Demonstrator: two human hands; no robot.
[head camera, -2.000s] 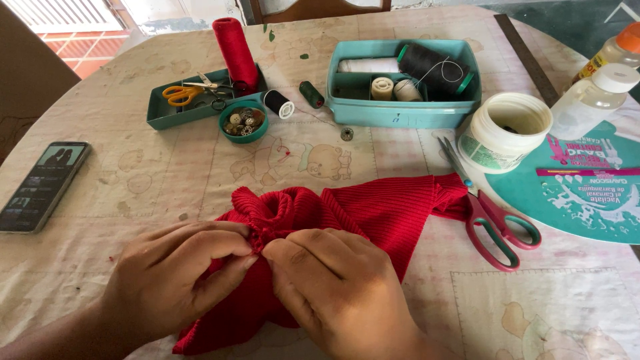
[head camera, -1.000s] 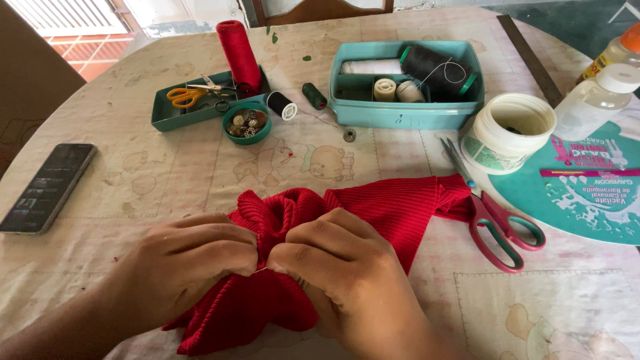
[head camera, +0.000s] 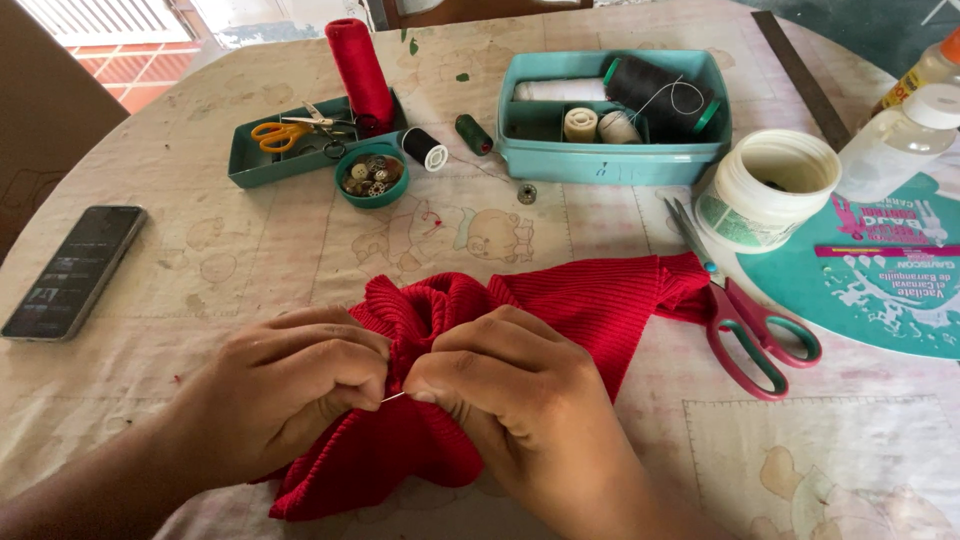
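Observation:
Red ribbed knit fabric (head camera: 585, 307) lies bunched on the table beneath both hands. My left hand (head camera: 300, 390) pinches a gathered fold of it. A thin sewing needle (head camera: 393, 397) spans the small gap between the fingertips of the two hands. Its right end is between the thumb and index finger of my right hand (head camera: 517, 390), which also touches the fabric. The needle's far end meets the left fingertips; how deep it sits in the cloth is hidden. Red-handled scissors (head camera: 757, 337) rest just right of the fabric, partly against its end.
A teal tray (head camera: 251, 161) holds orange scissors (head camera: 279, 136) and a red thread cone (head camera: 360, 75). Nearby are a bowl of buttons (head camera: 373, 201), a black spool (head camera: 424, 148) and a teal box (head camera: 615, 161) of threads. A white jar (head camera: 750, 217), bottles and a metal ruler (head camera: 802, 82) stand or lie right; a phone (head camera: 75, 270) lies left.
The hands stay close together on the red fabric. The bunched folds between them have shifted shape slightly.

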